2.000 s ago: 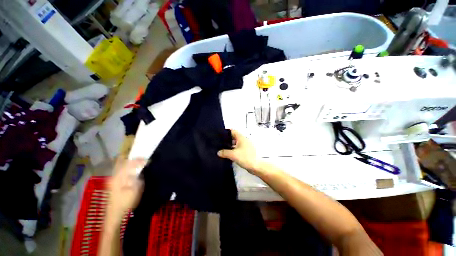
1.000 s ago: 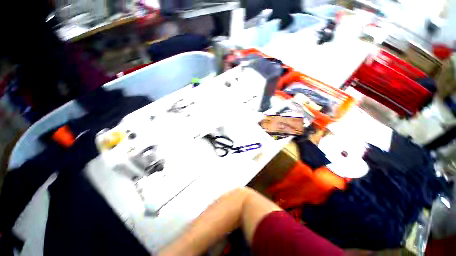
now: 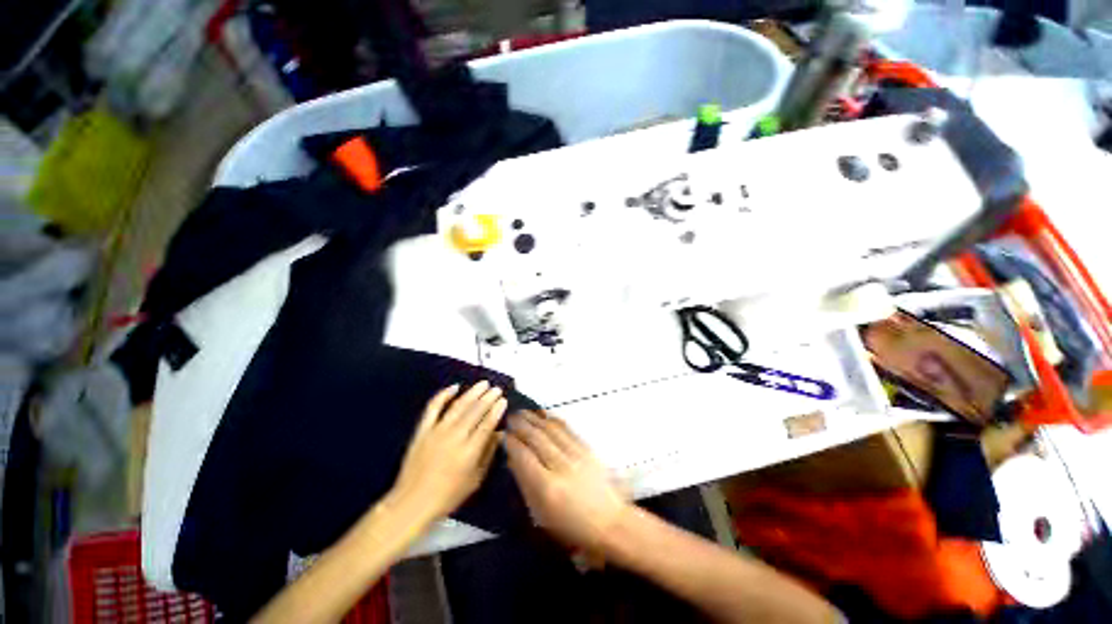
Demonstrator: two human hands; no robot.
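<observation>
A black garment panel (image 3: 317, 414) lies over the white table left of and in front of the needle area. My left hand (image 3: 451, 449) lies on the cloth with its fingers spread flat. My right hand (image 3: 557, 473) is beside it at the cloth's right edge, its fingertips on the edge; whether it pinches the cloth is unclear. The presser foot and needle area (image 3: 538, 327) of the white sewing machine (image 3: 756, 219) is just behind the hands, with the cloth's edge in front of it.
Scissors (image 3: 711, 341) and a purple-blue tool (image 3: 787, 383) lie on the machine bed. A phone (image 3: 937, 366) lies on the tray at right. Orange fabric (image 3: 829, 549) and a tape roll (image 3: 1039, 529) are lower right. A pale blue tub (image 3: 610, 76) stands behind; a red basket (image 3: 104, 579) is lower left.
The view swung right and then back. Both hands are now close together on the cloth near the needle area; earlier they were apart. The cloth's edge has moved towards the needle area.
</observation>
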